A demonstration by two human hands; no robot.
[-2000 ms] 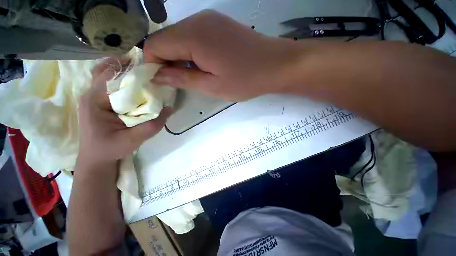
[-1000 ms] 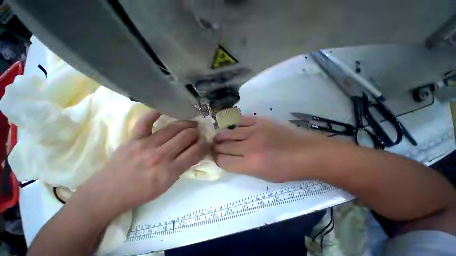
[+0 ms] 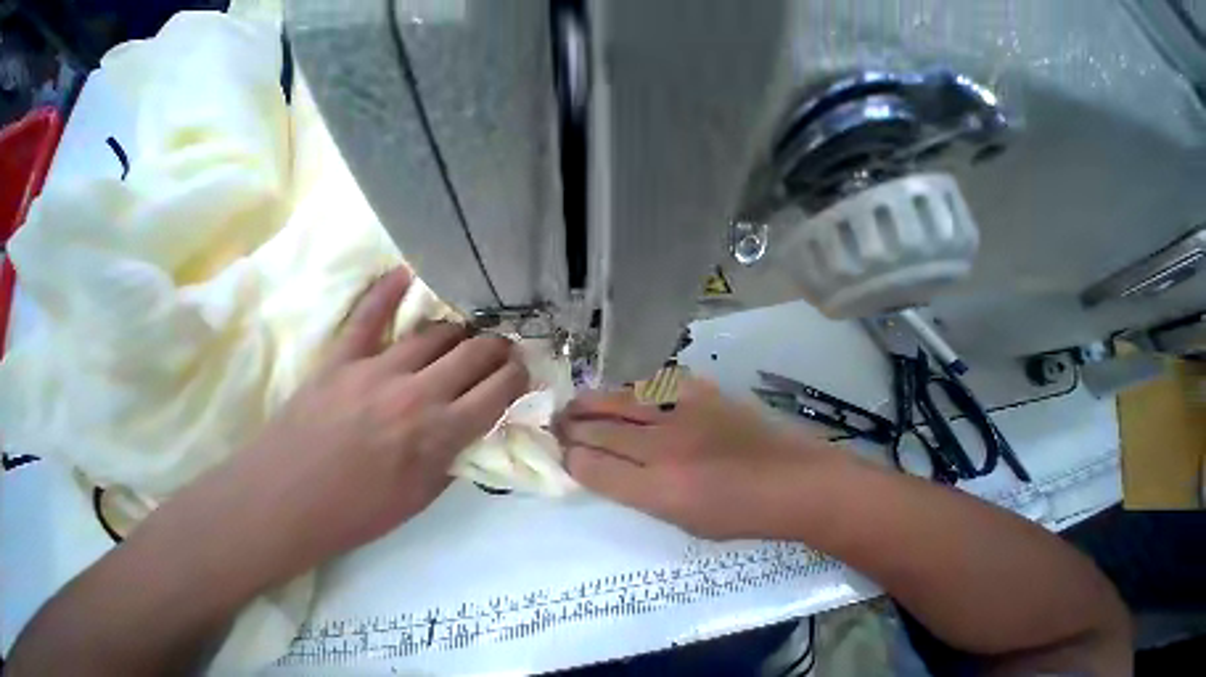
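Observation:
Pale yellow cloth (image 3: 172, 291) lies bunched on the white table at the left, with a narrow part at the needle. My left hand (image 3: 397, 410) presses on the cloth, fingers bent, just left of the needle area. My right hand (image 3: 675, 456) pinches the cloth edge just right of it, thumb and fingertips close together. The large grey sewing machine head (image 3: 463, 146) stands above my fingertips. A brass-coloured knurled knob (image 3: 659, 385) shows beside my right fingers. The needle and presser foot are mostly hidden by the head and my fingers.
Thread snips (image 3: 827, 407) and black-handled shears (image 3: 955, 423) lie right of the machine head, near a thin white pen. A white ribbed tension dial (image 3: 889, 245) juts out at upper right. A printed ruler (image 3: 582, 598) runs along the front edge. A red basket (image 3: 24, 172) stands at far left.
My hands first turned the bunched cloth over in front of the machine, then laid it down at the needle. The view has since moved closer to the head, and both hands remain at the needle.

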